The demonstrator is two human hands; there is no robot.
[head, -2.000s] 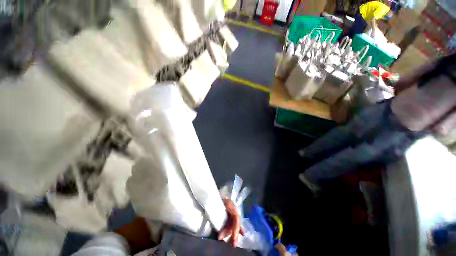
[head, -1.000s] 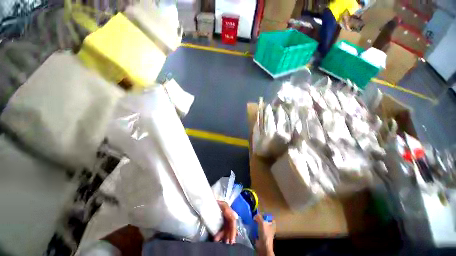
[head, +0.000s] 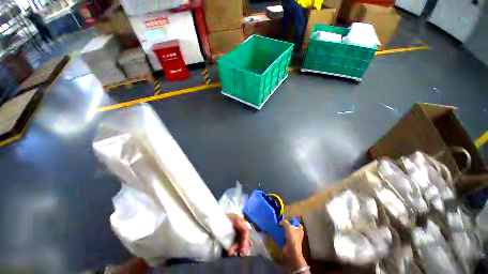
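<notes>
A long white bundle of packing sheets [head: 176,182] lies slanted across the front of my body, with shiny loose material bulging on its left. My left hand [head: 239,235] is closed around its lower right end; my left forearm is mostly hidden under it. My right hand [head: 293,241], with a band at the wrist, grips a blue tape dispenser [head: 263,213] with a yellow-cored roll. Crinkled clear plastic [head: 231,199] shows between the bundle and the dispenser; what holds it is hidden.
Beige tote handbags [head: 393,214] with white stuffing stand in rows at the lower right, beside an open carton [head: 409,134]. Two green wheeled crates [head: 251,69] stand ahead, one holding white items. Behind are a red bin [head: 171,60], stacked cartons and a person in yellow, partly cut off.
The view has swung left and forward past the tables. The totes on the left have left the picture, and the green crates appear nearer. Both hands keep their holds.
</notes>
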